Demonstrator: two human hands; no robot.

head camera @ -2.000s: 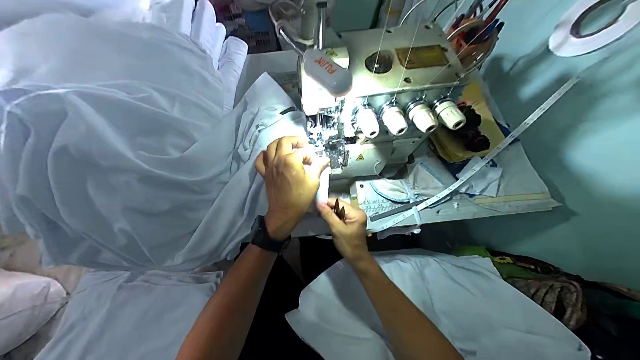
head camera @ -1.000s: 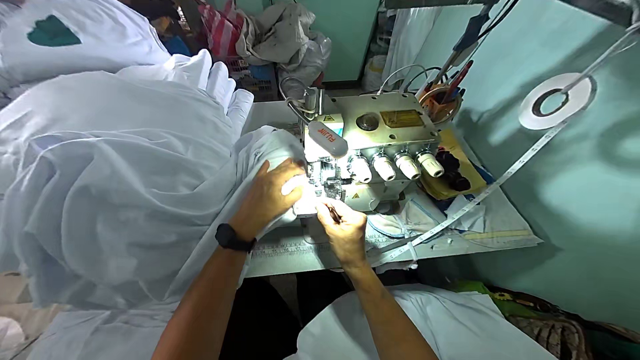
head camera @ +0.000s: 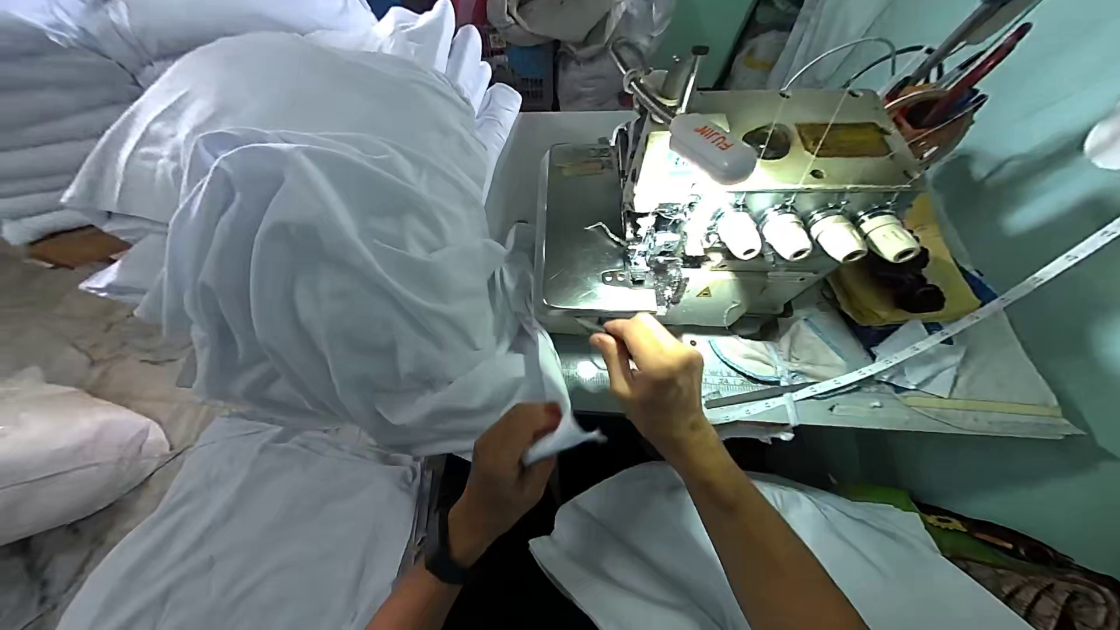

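My left hand [head camera: 512,468], with a dark band at its wrist, grips the edge of a white fabric piece [head camera: 350,289] just off the front of the table. A small dark metal tool [head camera: 593,325], perhaps thread snips, sticks out from my right hand [head camera: 652,372], which is closed around it near the front edge of the machine's plate. Behind that hand stands an overlock sewing machine [head camera: 682,245] with its lamp lit. A short thread tail [head camera: 605,232] lies on the machine's metal plate [head camera: 577,236].
Piled white cloth [head camera: 289,87] fills the left side. Four tension dials line the machine's front. A measuring tape [head camera: 927,350] hangs across the right side, by a yellow cloth [head camera: 945,297] and a holder with tools [head camera: 936,114]. More white fabric [head camera: 787,551] covers the lap.
My left hand has left the machine's needle area and moved down and left with the fabric. The cloth has come off the metal plate. My right hand still holds the small tool.
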